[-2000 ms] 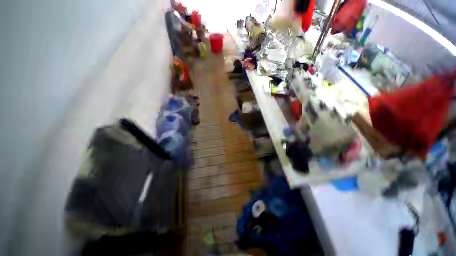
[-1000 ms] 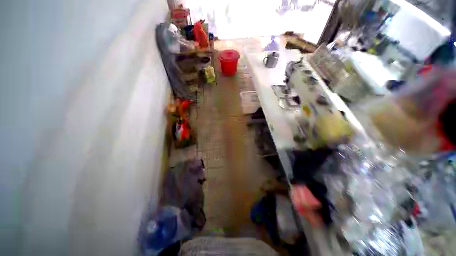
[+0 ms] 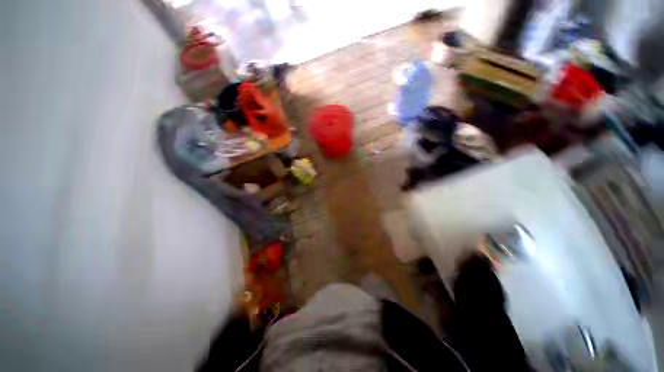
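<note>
A shiny metal object, probably the cup [image 3: 521, 241], stands out on the white table [image 3: 575, 240] at the right. My right hand [image 3: 491, 251] is small and blurred at the end of a dark sleeve. It reaches over the table's left part, right beside the shiny object. I cannot tell if its fingers are closed on it. My left hand is not in view; only a dark sleeve shows at the bottom left.
A red bucket [image 3: 332, 131] stands on the tiled floor ahead. A cluttered shelf [image 3: 255, 156] with an orange item is at the left wall. A bluish clear container [image 3: 413, 91] and a box [image 3: 501, 74] are beyond the table. Blurred shiny items [image 3: 582, 343] lie at the table's near right.
I have moved forward along the aisle; the bucket, shelf and table end are nearer. My right arm now extends over the table beside the shiny object.
</note>
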